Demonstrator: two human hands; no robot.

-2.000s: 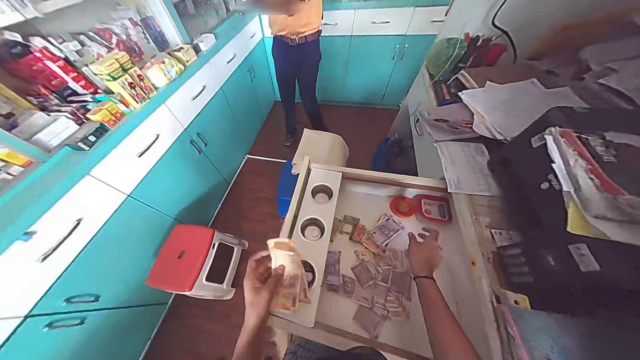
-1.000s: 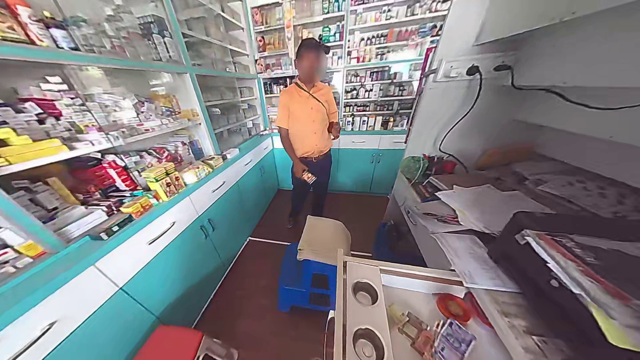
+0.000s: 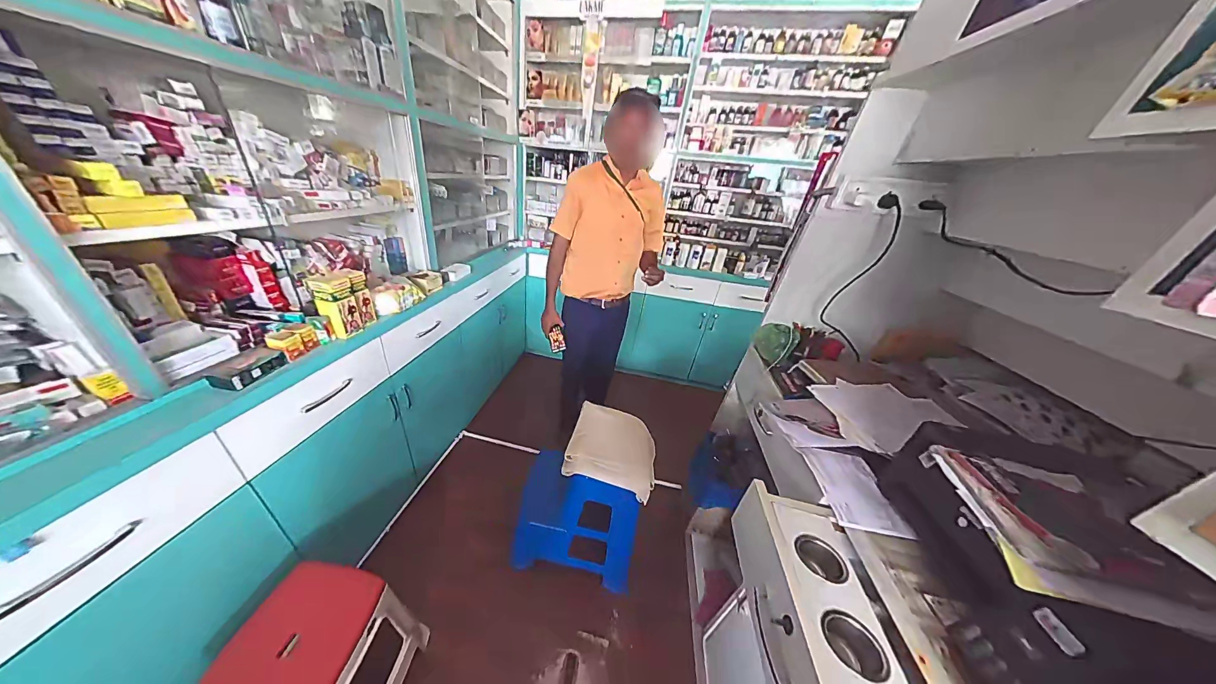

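Neither of my hands is in the head view, so what they hold cannot be seen. At the lower right is a white cash drawer with round metal cups set into it; little of its inside shows beside the counter edge. Loose papers and a black bag lie on the counter to its right, with a small white object on the bag.
A person in an orange shirt stands in the aisle, a small box in one hand. A blue plastic stool with a beige cover and a red-topped stool stand on the floor. Teal cabinets line the left.
The view has swung up from the drawer, and my hands with the banknotes have left it. The drawer, open two seconds ago with notes spread inside, now shows much less of its inside.
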